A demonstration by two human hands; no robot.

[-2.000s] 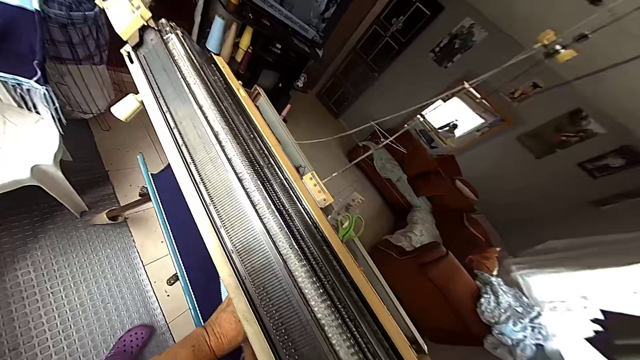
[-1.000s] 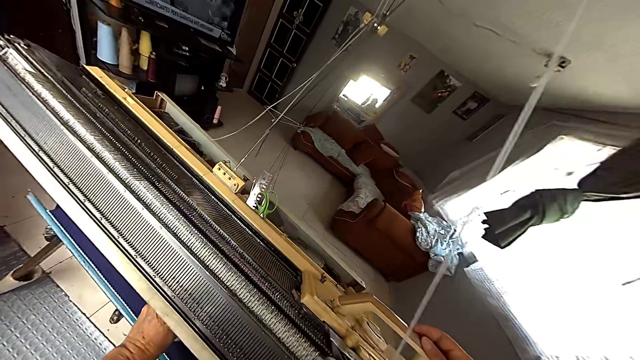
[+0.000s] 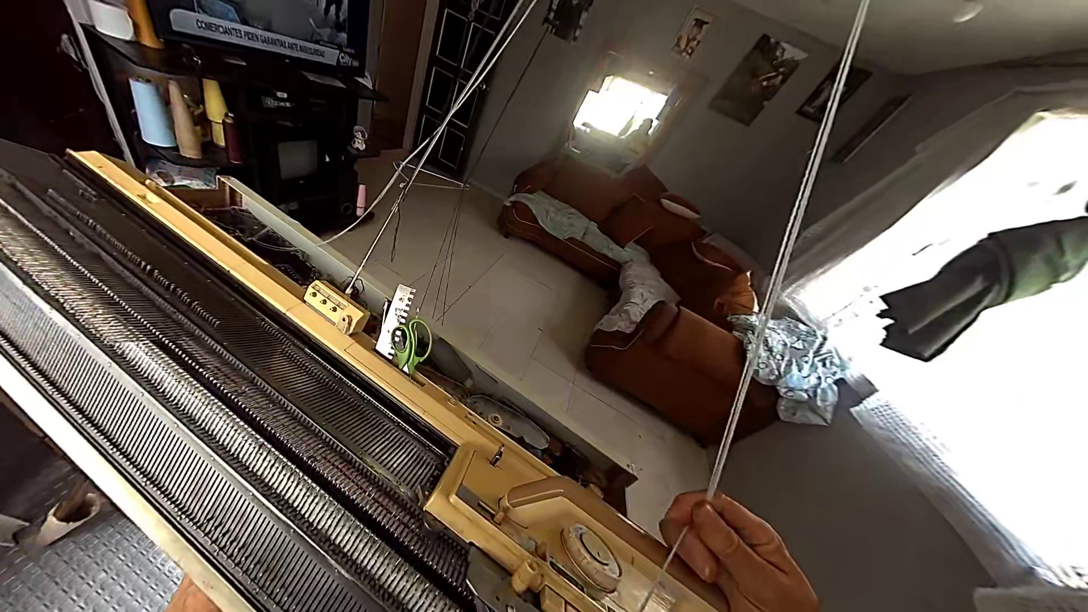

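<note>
A knitting machine's needle bed (image 3: 204, 382) slants from the upper left down to the lower middle. Its cream carriage (image 3: 544, 544) sits on the bed at the bottom, a round dial on top. Beside the carriage, my right hand (image 3: 739, 552) pinches a light strand of yarn (image 3: 778, 263) that runs up to the top edge. Only a bit of my left hand (image 3: 192, 597) shows at the bottom, by the machine's near edge; its fingers are hidden. Green-handled scissors (image 3: 411, 345) stand behind the bed, next to a small cream box with holes (image 3: 337, 308).
Yarn cones (image 3: 153, 112) stand on a black shelf under a television (image 3: 263, 30). A long tray (image 3: 510, 425) runs behind the bed. Farther off are a brown sofa (image 3: 671, 348) with cloths on it and a bright window (image 3: 1003, 408) with a dark cloth hanging before it.
The view has swung far to the right. The carriage and my right hand at the yarn, unseen two seconds ago, have come into view. Less of my left hand shows than before.
</note>
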